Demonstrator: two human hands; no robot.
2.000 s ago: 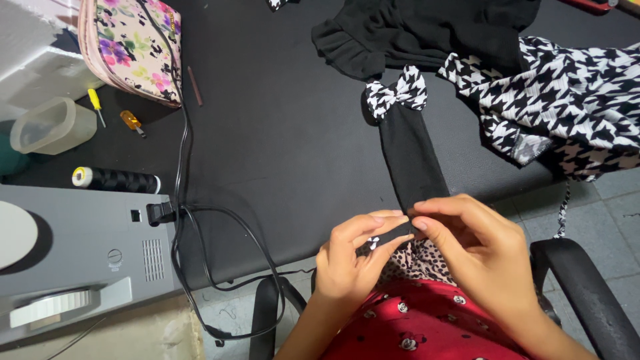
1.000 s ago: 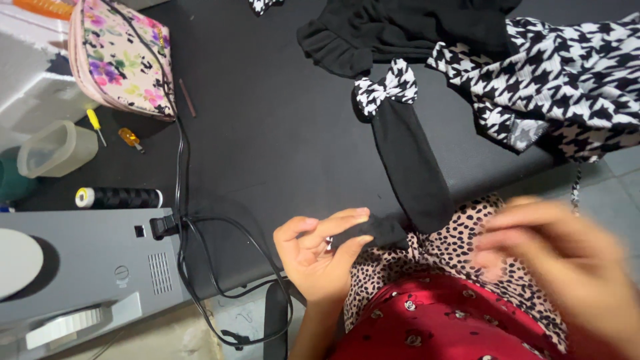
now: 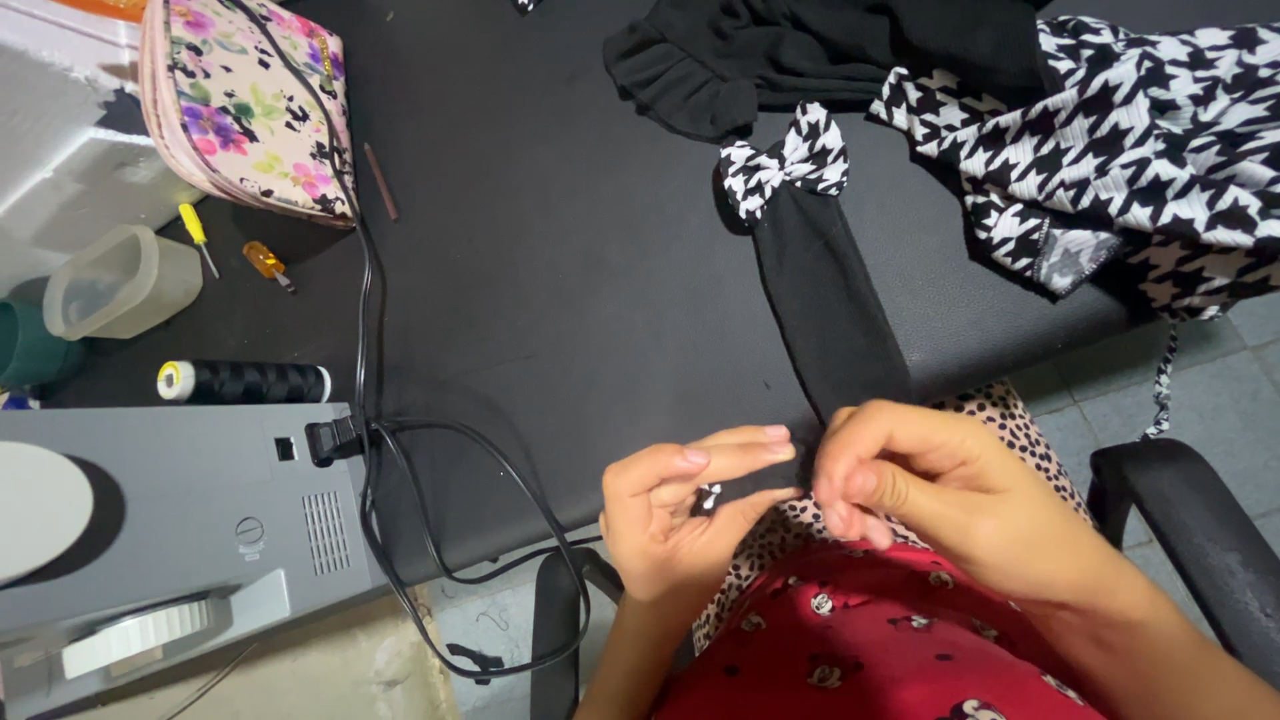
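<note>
A black fabric band runs down from a black-and-white houndstooth bow to the table edge, over the lap. My left hand holds the band's lower end between fingers and thumb; a bit of black-and-white fabric shows inside its curled fingers. Close beside it, my right hand has its thumb and fingertips pinched together at the black fabric. Whether a needle or thread is between them is too small to tell. Ruffled black fabric and houndstooth fabric lie beyond the bow.
A grey sewing machine with a plugged-in black cable is at the left. Near it are a black thread spool, a plastic tub, a yellow screwdriver, an amber-handled tool and a floral pouch. A chair armrest is at the right.
My right hand was beside the left at first, swung out to the right, blurred, and is now back beside it. My left hand stays on the band's end.
</note>
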